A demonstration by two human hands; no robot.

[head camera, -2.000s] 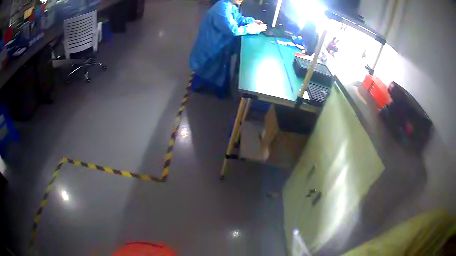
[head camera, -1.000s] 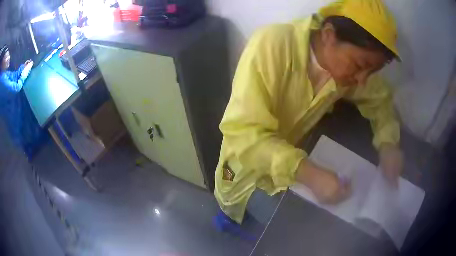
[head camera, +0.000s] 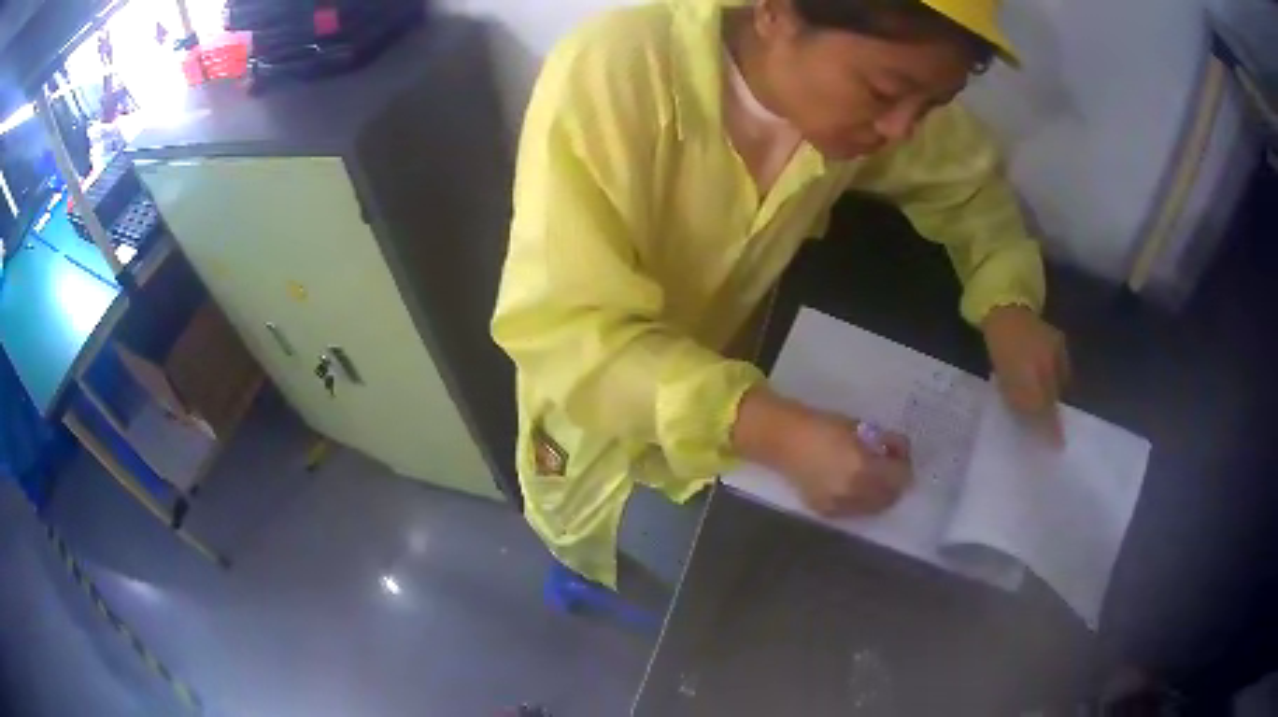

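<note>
Neither of my hands shows clearly; some dim, blurred shapes at the bottom edge cannot be made out. Nearest in front of me, white record sheets (head camera: 855, 367) lie open on a dark-topped workbench (head camera: 785, 616). A person in a yellow smock and cap (head camera: 603, 266) leans over them. That person's one hand holds a pen (head camera: 872, 439) against the left page, which has small print or writing. Their other hand rests on the right-hand page, whose lower edge is lifted and curled.
A pale green steel cupboard (head camera: 280, 252) stands left of the person, with black cases (head camera: 315, 35) and a red-orange bin (head camera: 217, 59) on top. Beyond it is a green-topped workbench (head camera: 56, 301) with a cardboard box (head camera: 210, 367) under it. Striped tape (head camera: 119, 630) marks the floor.
The view has swung right from the aisle to the person in yellow. Since the last frame the person and sheets sit further left in view, and the writing hand remains on the page.
</note>
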